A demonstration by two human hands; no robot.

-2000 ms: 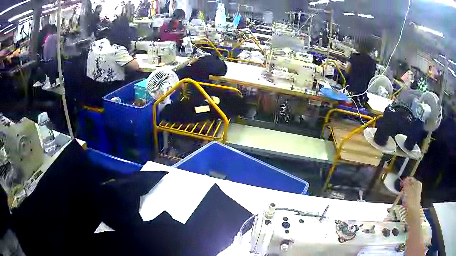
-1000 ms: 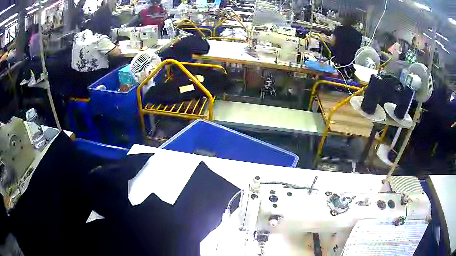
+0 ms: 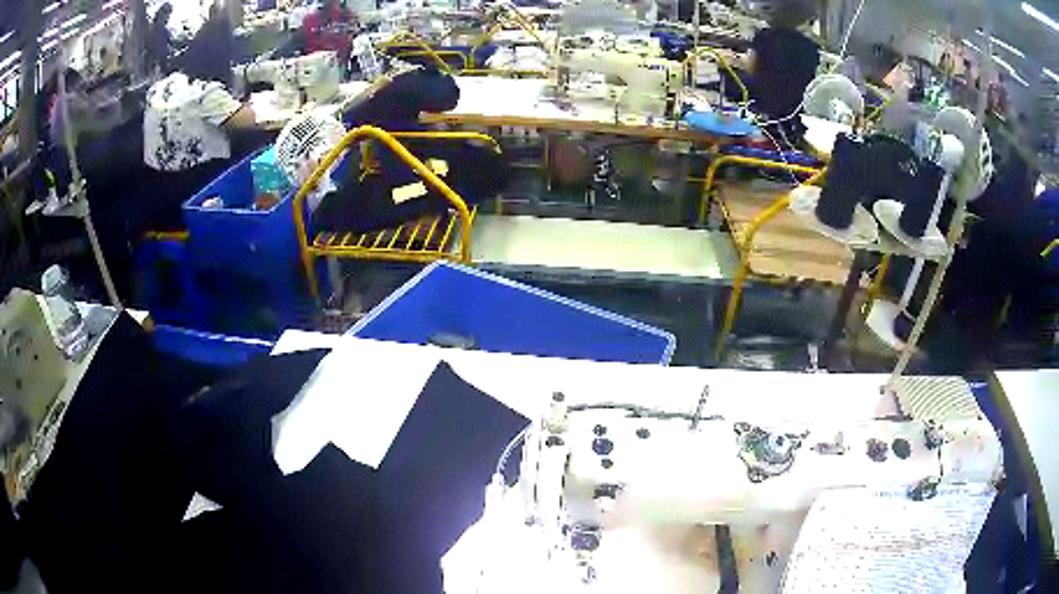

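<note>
The off-white sewing machine head [image 3: 697, 470] lies across the table at the lower right, with black plugs on top. Dark fabric panels [image 3: 383, 511] cover the left and front of the white table and reach the machine's left end, where the lamp lights them. A white printed sheet [image 3: 883, 540] hangs over the right end of the head. A narrow black object [image 3: 727, 557] shows under the arm, cut off by the bottom edge. The needle area is hidden or too bright to tell. Neither of my hands is in the picture.
A blue bin [image 3: 523, 319] stands behind the table. Yellow-railed trolleys [image 3: 389, 232] stand farther back. Dark thread cones [image 3: 842, 186] sit on a stand at the right. Another machine [image 3: 29, 371] is at the left edge. A person in a white top [image 3: 186, 122] sits at the back left.
A hand that was at the right end of the machine by the thread stand has left the picture. The view has shifted, so more of the machine head and the printed sheet shows.
</note>
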